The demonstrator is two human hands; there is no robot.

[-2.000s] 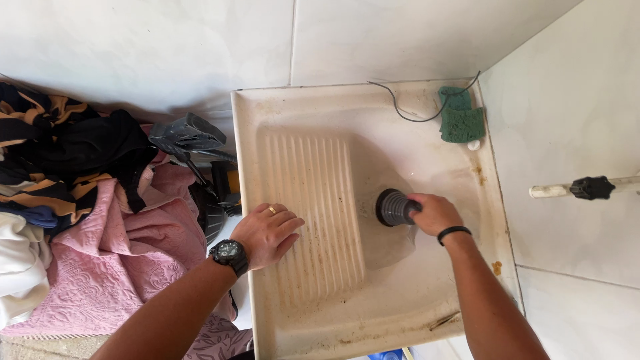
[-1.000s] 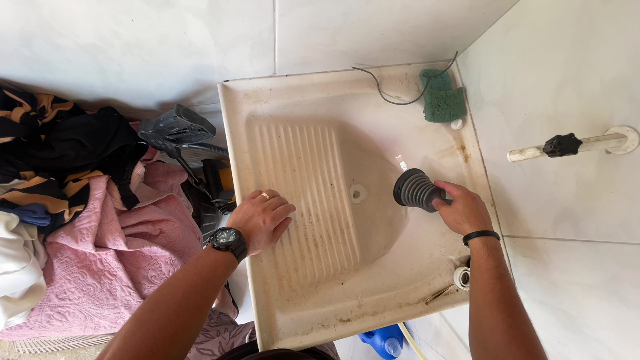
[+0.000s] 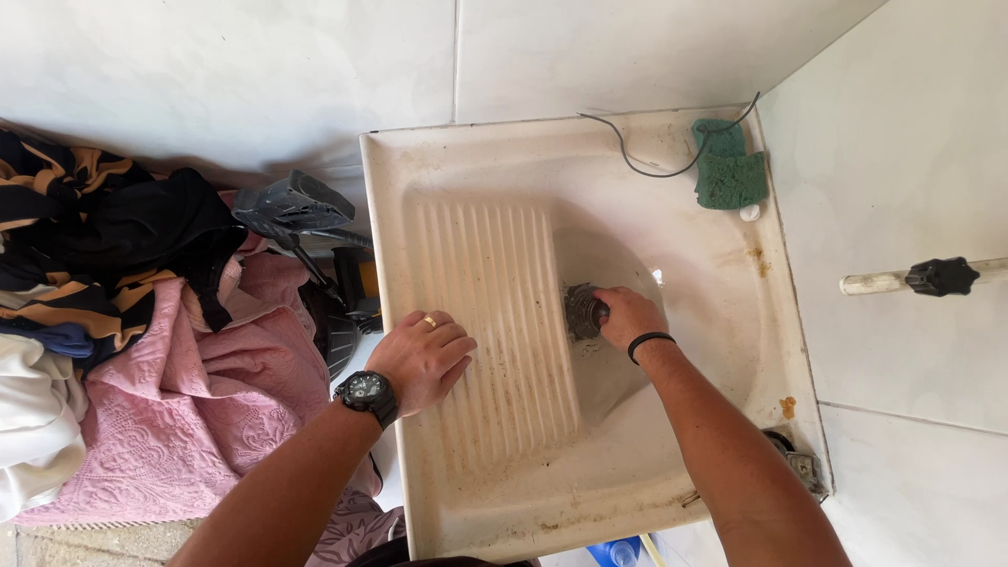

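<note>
My right hand grips a dark ribbed plunger, its bellows squeezed short and pressed down in the basin of a cream laundry sink. Shallow cloudy water lies around it, and the drain is hidden. My left hand, with a ring on one finger and a watch at the wrist, rests flat on the near left rim and edge of the ribbed washboard, holding nothing.
Green sponges and a thin dark wire lie in the sink's upper right corner. A faucet with a black knob juts from the right wall. Left of the sink are piled clothes and a dark plastic appliance. A blue container stands below.
The plunger, lifted off the drain with its mouth tilted up one second ago, is now down in the basin and compressed. My left hand has stayed on the sink's left side.
</note>
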